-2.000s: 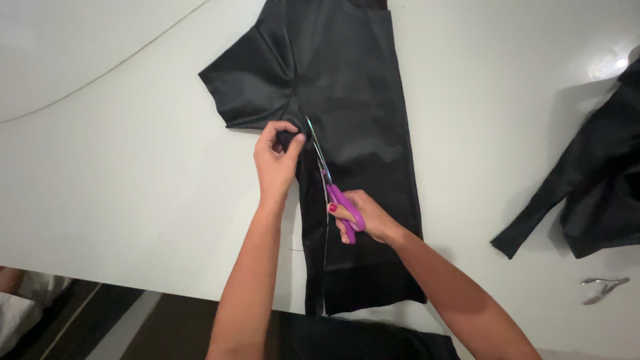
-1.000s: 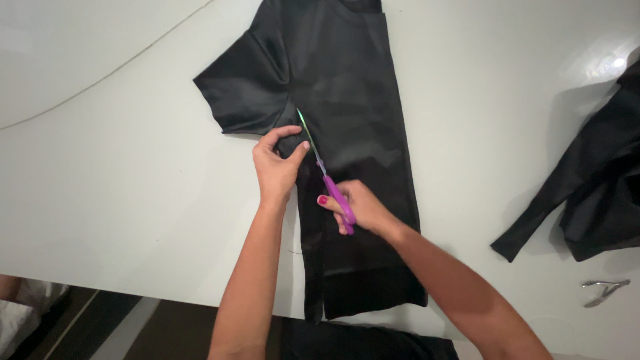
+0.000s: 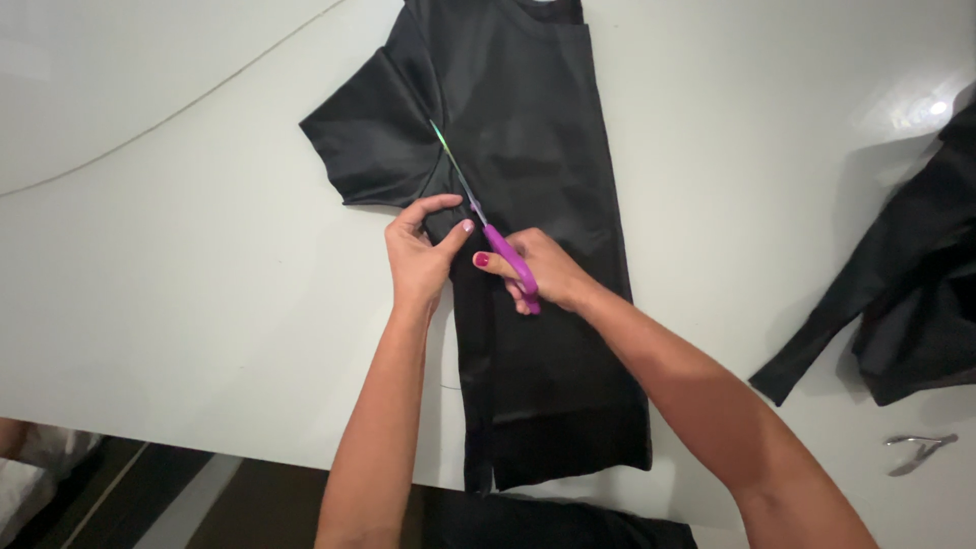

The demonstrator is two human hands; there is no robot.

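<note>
A black short-sleeved garment [image 3: 534, 152] lies on a white table, its sleeve pointing left. A slit runs up its lower left part. My right hand [image 3: 537, 267] grips purple-handled scissors [image 3: 509, 255], whose blades look closed, with the tips near the base of the sleeve. Just left of the blades, my left hand [image 3: 423, 248] pinches the cloth by the underarm between thumb and fingers. The tips of some left fingers are hidden.
Another black garment [image 3: 915, 267] lies on the table's right side, with small metal nippers [image 3: 919, 450] below it. A thin cord [image 3: 175, 114] crosses the upper left. Dark cloth [image 3: 557, 524] lies at the front table edge [image 3: 229, 454].
The scissors, open two seconds ago, now look closed. Both hands remain by the underarm, the left still on the cloth.
</note>
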